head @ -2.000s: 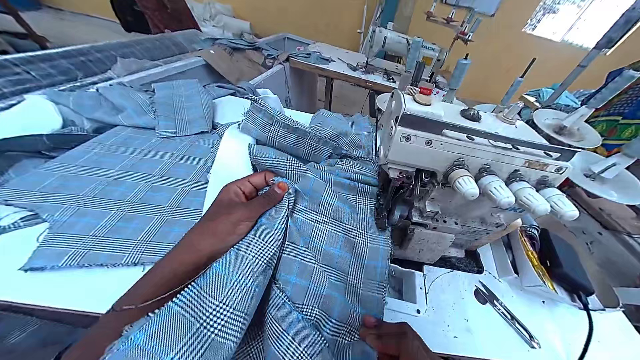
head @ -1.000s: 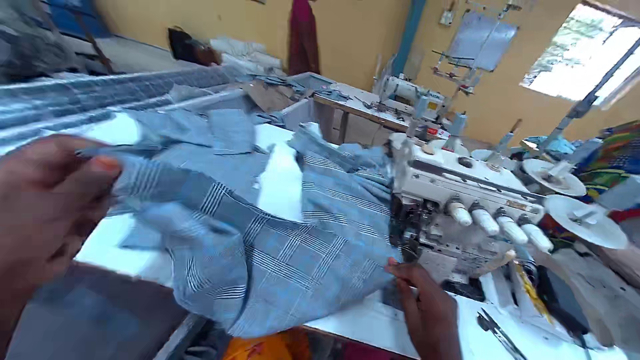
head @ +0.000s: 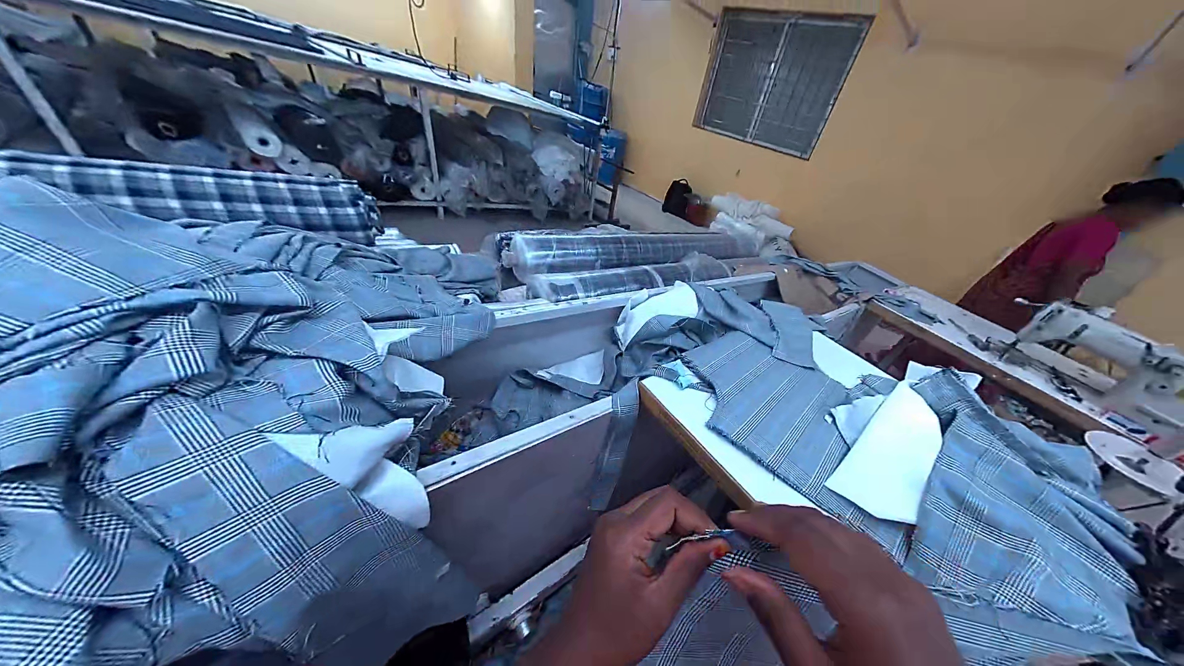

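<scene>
My left hand (head: 638, 573) pinches the edge of a grey-blue plaid fabric piece (head: 712, 620) between thumb and fingers, at the lower middle of the view. Close to its right, my right hand (head: 832, 583) has thumb and forefinger at the same edge, though whether they grip it I cannot tell. The rest of the held piece hangs below, largely hidden by the hands. Just beyond, plaid cut pieces (head: 777, 407) and a white piece of material (head: 893, 453) lie on the white table (head: 680, 425).
A big heap of plaid fabric (head: 213, 444) fills the left. Grey-walled bins (head: 518, 490) stand in the middle, with wrapped fabric rolls (head: 638, 250) behind. At right are a sewing machine (head: 1110, 342) and a person (head: 1054, 259) by the wall.
The view has swung far to the left, bringing in the fabric heap. My hands, wide apart a second ago with the cloth spread between them, are now close together at its edge.
</scene>
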